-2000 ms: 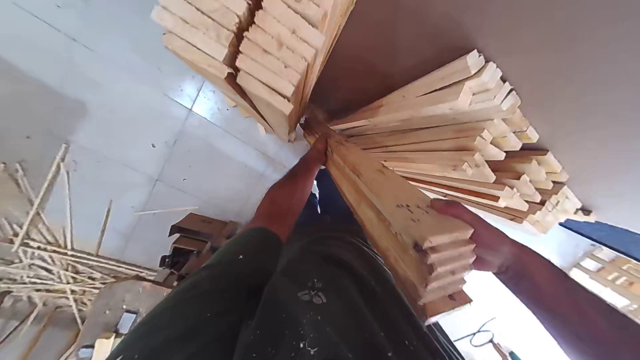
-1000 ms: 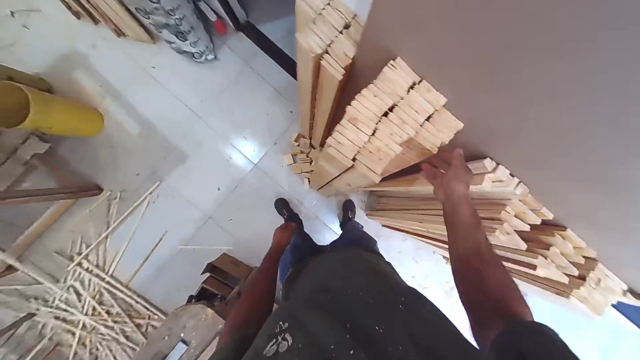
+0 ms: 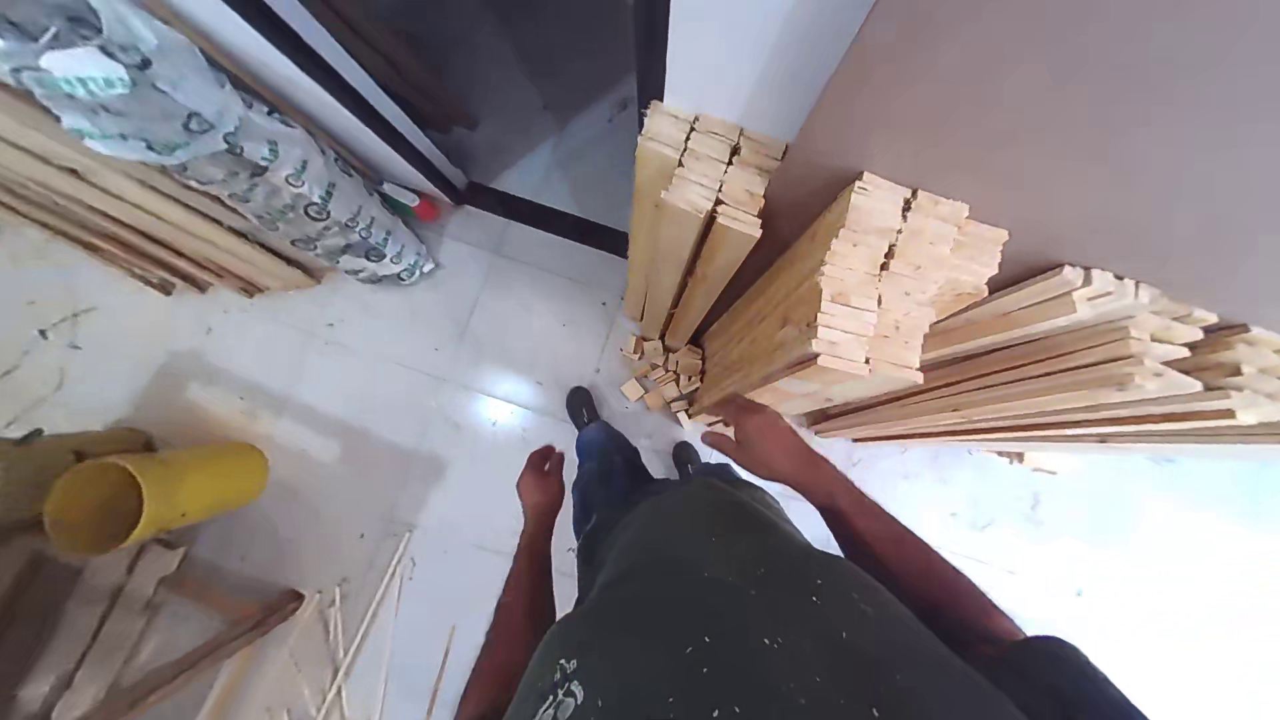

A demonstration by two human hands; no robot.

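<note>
My left hand (image 3: 541, 483) hangs at my left side with its fingers loosely curled, above the tiled floor, holding nothing. My right hand (image 3: 762, 440) is near the lower end of the middle stack of wooden boards (image 3: 800, 300), fingers apart and nothing in them; whether it touches the stack I cannot tell. That stack leans on the brown wall, its sawn ends facing up. Left of it stands a smaller stack of boards (image 3: 680, 240). On the right, a fanned group of notched wooden strips (image 3: 1060, 350) leans too. Small wood offcuts (image 3: 662, 374) lie by the stacks' feet.
A yellow pipe (image 3: 160, 495) and old timber pieces (image 3: 190, 655) are at the left, with thin wood strips (image 3: 365, 630) on the floor. A printed plastic-wrapped bundle (image 3: 310, 195) and long boards (image 3: 140, 200) lie upper left, beside a doorway with a dark sill (image 3: 545, 217).
Two seconds ago both hands held a bundle of boards; now they hold none. My right hand has come down from the top of the stacks toward my body. The view has swung toward the doorway.
</note>
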